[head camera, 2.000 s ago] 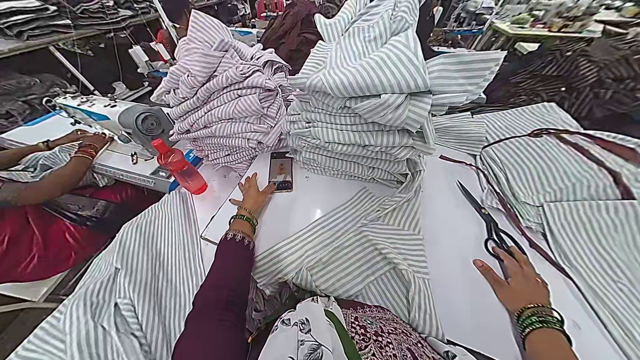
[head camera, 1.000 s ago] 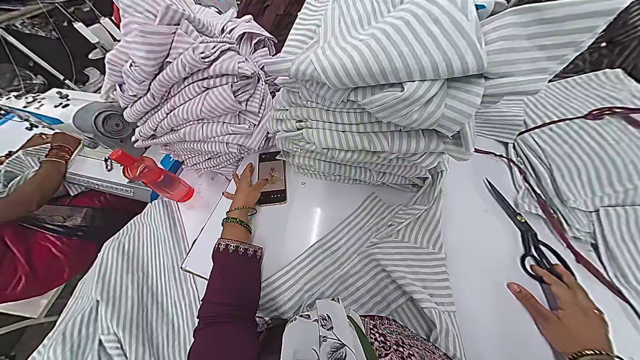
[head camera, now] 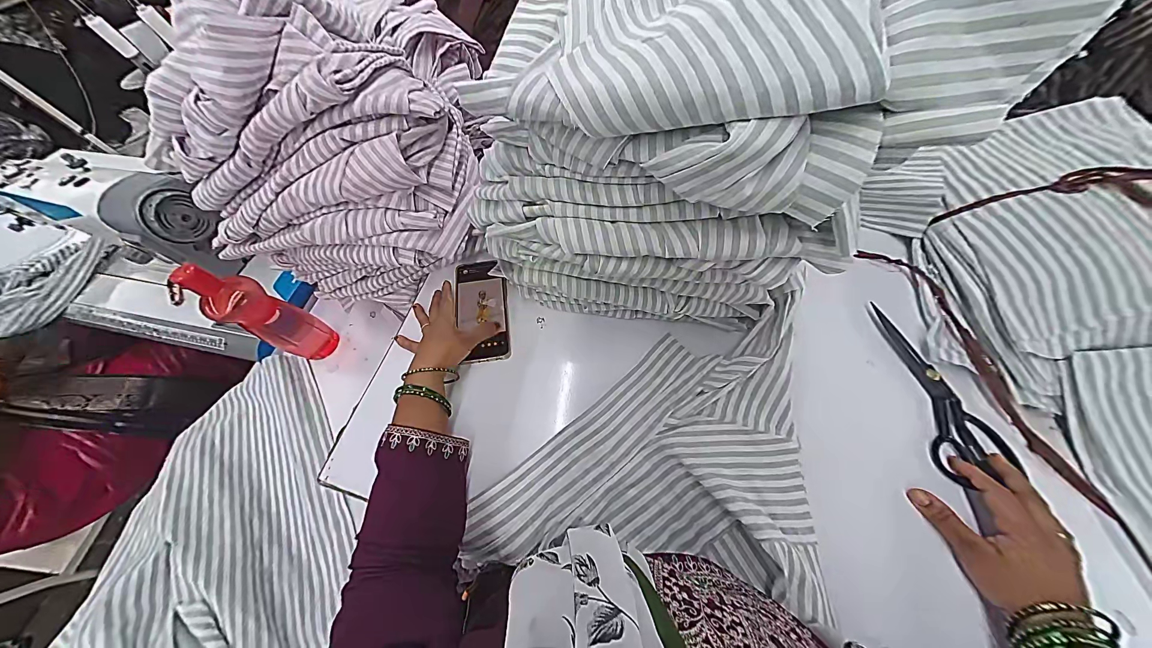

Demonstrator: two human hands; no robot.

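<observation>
My left hand (head camera: 443,335) lies on the white table with its thumb on the lit screen of a smartphone (head camera: 481,310), fingers spread beside it. At the right, my right hand (head camera: 1017,540) rests with its fingertips at the handles of black fabric shears (head camera: 936,387); whether it grips them is unclear. The shears lie flat, points away from me. Grey-and-white striped cloth (head camera: 603,432) spreads over the table between my hands. Behind the phone rise a stack of green-grey striped fabric (head camera: 648,198) and a stack of lilac striped fabric (head camera: 333,153).
A red plastic bottle (head camera: 261,310) lies tilted at the left, next to a sewing machine (head camera: 153,211). Striped cloth (head camera: 243,504) hangs at the lower left. More striped pieces (head camera: 1044,243) lie at the right, with a maroon fabric strip (head camera: 990,369) across them. A person's red clothing shows at the far left.
The view has moved closer to the table and stacks. The other person's arm, seen at the left sewing machine before, is out of view. My left hand stays at the phone.
</observation>
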